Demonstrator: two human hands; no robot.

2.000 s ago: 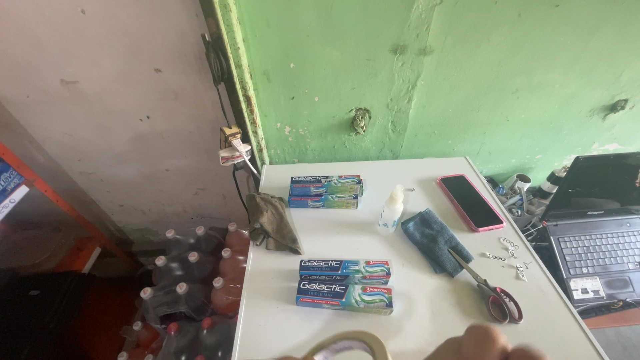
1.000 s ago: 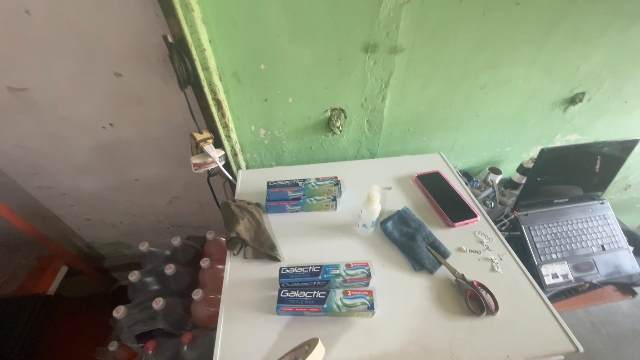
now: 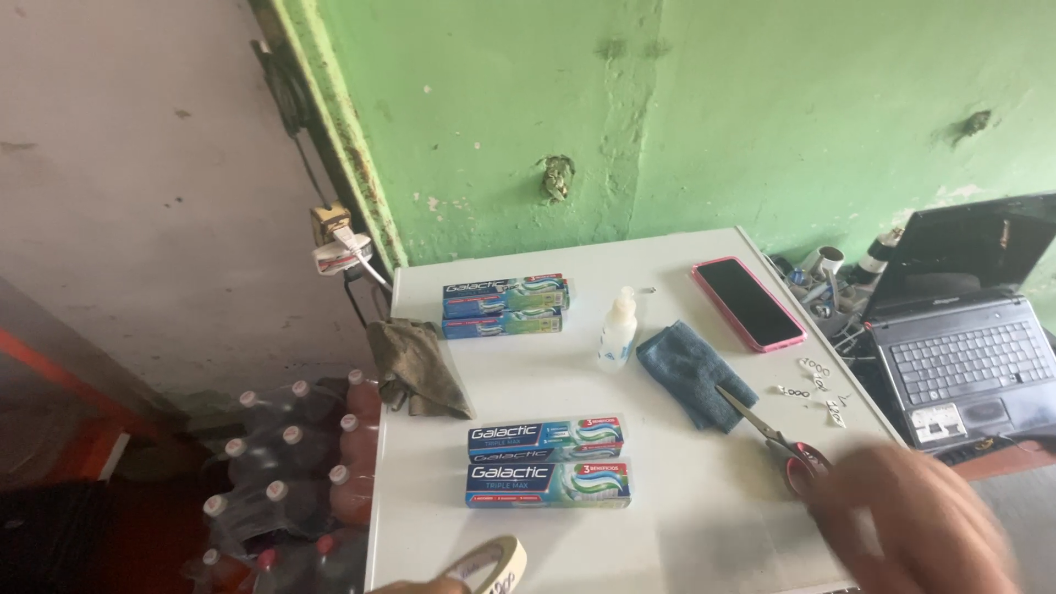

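Note:
My left hand (image 3: 425, 585), mostly cut off by the bottom edge, holds a roll of masking tape (image 3: 505, 568) with handwritten marks. My right hand (image 3: 916, 520), blurred, is over the red-and-black handles of the scissors (image 3: 767, 431); whether it grips them cannot be told. The scissors' blade tips rest on a folded blue cloth (image 3: 697, 375). Toothpaste boxes stand in two groups, one at the back (image 3: 505, 307) and one nearer (image 3: 546, 485). Between cloth and back boxes is a small clear pump bottle (image 3: 618, 330). Small paper pieces with handwritten numbers (image 3: 813, 384) lie right of the cloth.
A phone in a pink case (image 3: 749, 304) lies at the white table's (image 3: 528, 384) back right. A brown cloth (image 3: 417, 369) hangs over the left edge. Wrapped bottles (image 3: 280, 462) stand below at left. An open laptop (image 3: 965, 355) and a holder with tools (image 3: 817, 280) are at right.
My right hand, out of view a second ago, has come in at the lower right, over the scissors' handles. More of the tape roll shows at the bottom, with my left hand on it.

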